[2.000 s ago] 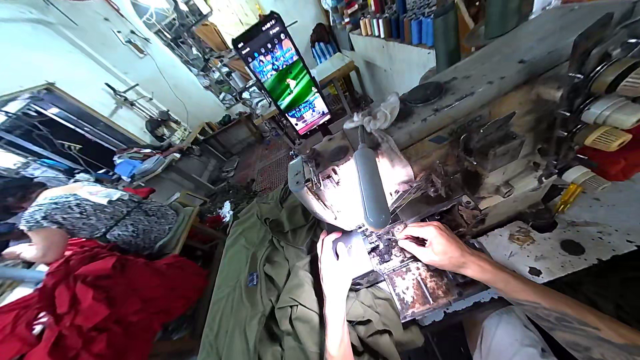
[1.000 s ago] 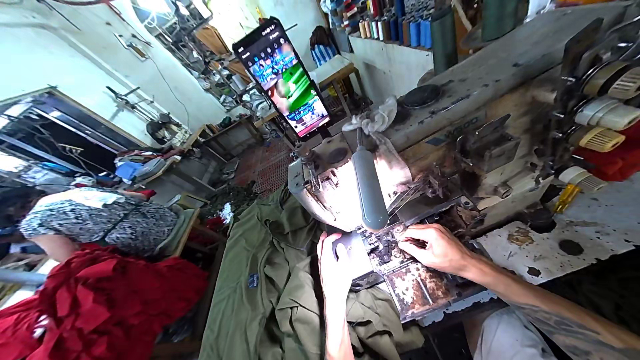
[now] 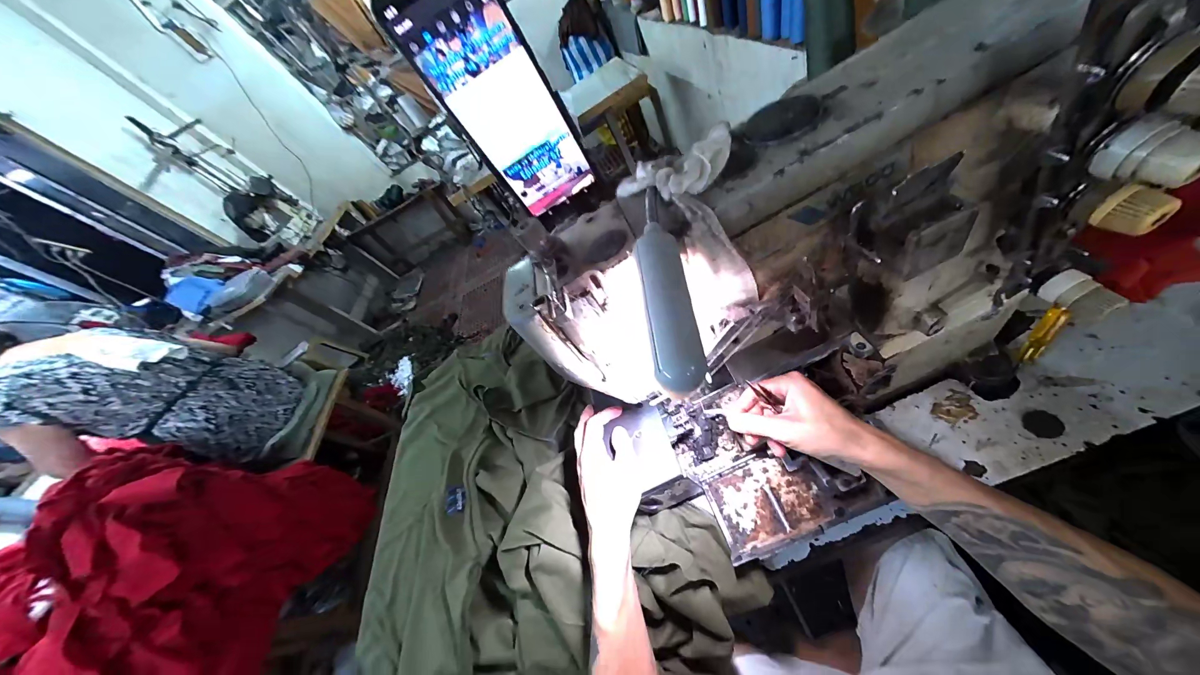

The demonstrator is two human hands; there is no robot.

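Observation:
My left hand [image 3: 607, 459] rests at the left of the sewing machine's opened bed, its fingers against a shiny metal cover plate [image 3: 647, 445]. Glare hides whether the fingers grip that plate. Over the exposed looper mechanism [image 3: 698, 431], my right hand [image 3: 787, 412] pinches a slim dark tool [image 3: 764, 396], perhaps tweezers, with its far end hard to see. A grey lamp [image 3: 670, 314] shines on the works from just above. Olive green cloth [image 3: 506, 487] drapes to the left of the machine and beneath my left hand.
A lit phone [image 3: 502, 103] stands behind the lamp. The machine's long arm [image 3: 844, 122] runs to the upper right. A yellow-handled tool [image 3: 1043, 335] lies on the worn table [image 3: 1116, 375]. At the left, another person [image 3: 159, 394] sits by red cloth [image 3: 178, 553]. Thread cones [image 3: 1148, 150] stand at the right.

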